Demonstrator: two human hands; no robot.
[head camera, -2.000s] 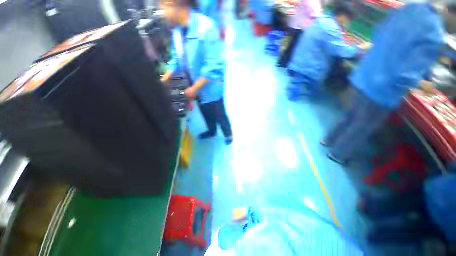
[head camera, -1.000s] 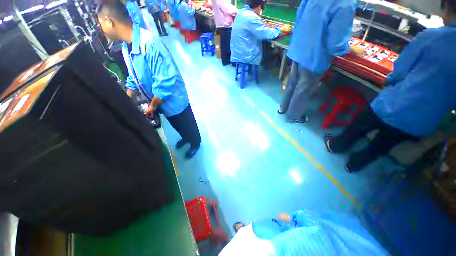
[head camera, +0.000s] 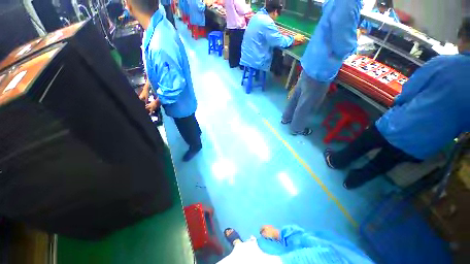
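Note:
Two tall black tray stacks stand side by side on the green bench top at the left; the near stack fills much of that side. Flat orange pieces with white marks show on top. My right hand is small and blurred at the bottom centre, at the end of a blue sleeve, well away from the stacks. Its fingers are not clear, and I cannot tell whether it holds anything. My left hand is not in view.
The green bench top runs along the left. A person in a blue smock stands beyond the stacks. A red stool is beside the bench. Several workers line the right side by red trays. A blue crate-like object is lower right.
The view has swung right and steadied. The stacks stay on the bench. The person beyond them now faces further away. My right hand shows lower and further left than one second ago.

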